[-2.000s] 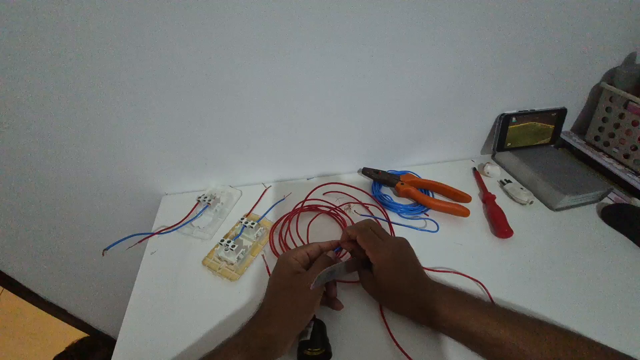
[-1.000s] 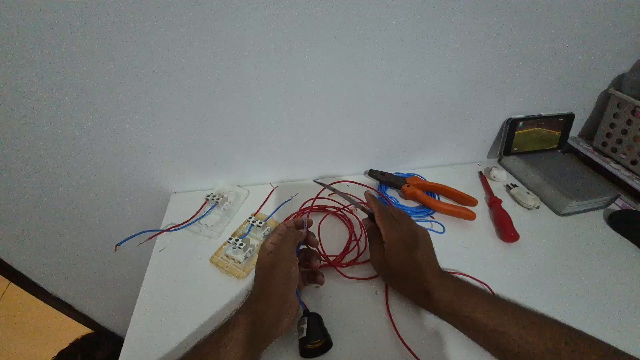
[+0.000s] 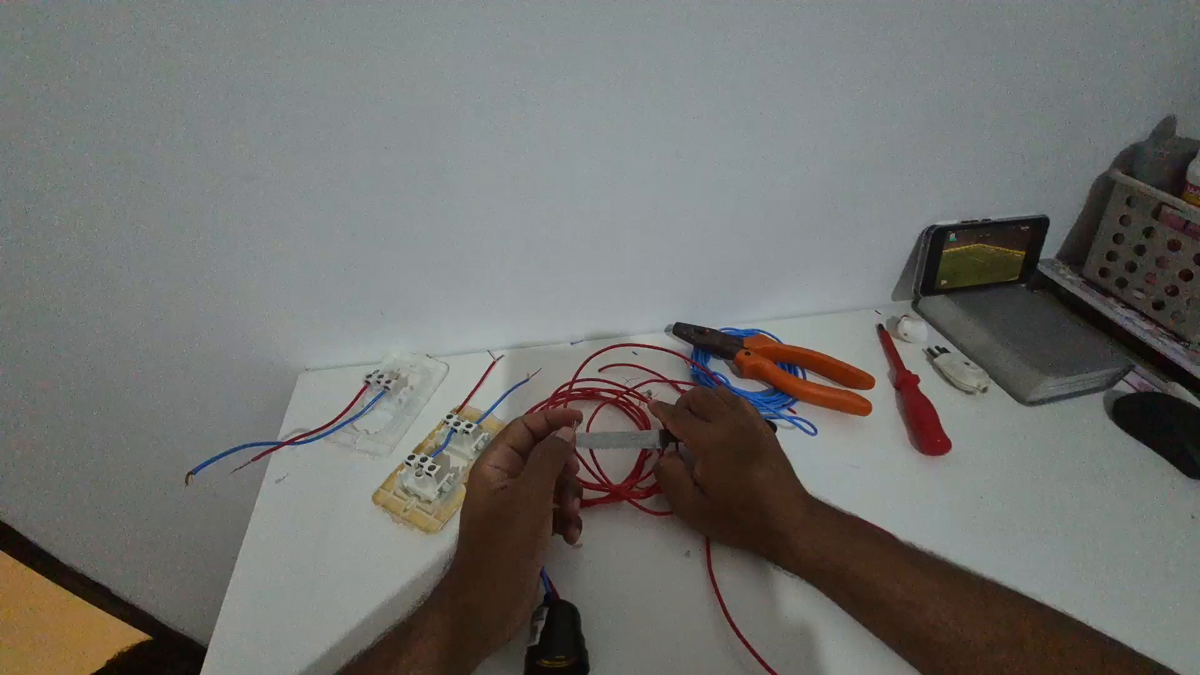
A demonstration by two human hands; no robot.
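Note:
My right hand (image 3: 722, 464) grips the dark handle of a knife, its grey blade (image 3: 619, 440) lying level and reaching to the fingertips of my left hand (image 3: 530, 487). Blue and red wires run down from beneath my left hand to a black lamp holder (image 3: 557, 637); the fingers hide their upper ends. Behind both hands lies a coil of red wire (image 3: 614, 492). To the left are a yellowed switch plate (image 3: 412, 506) with terminals and short wires, and a clear plate (image 3: 412, 408) with a red and a blue wire.
Orange-handled pliers (image 3: 797, 366) rest on a coil of blue wire (image 3: 778, 403). Further right lie a red screwdriver (image 3: 919, 412), a white plug (image 3: 958, 368), a grey box (image 3: 1031, 342) with a phone (image 3: 984, 255) propped on it, a black mouse (image 3: 1158, 431) and a perforated basket (image 3: 1144, 258).
The knife blade, pointing up and to the left a second ago, now lies level against my left fingertips. The lamp holder, mostly hidden by my hands two seconds ago, shows more now.

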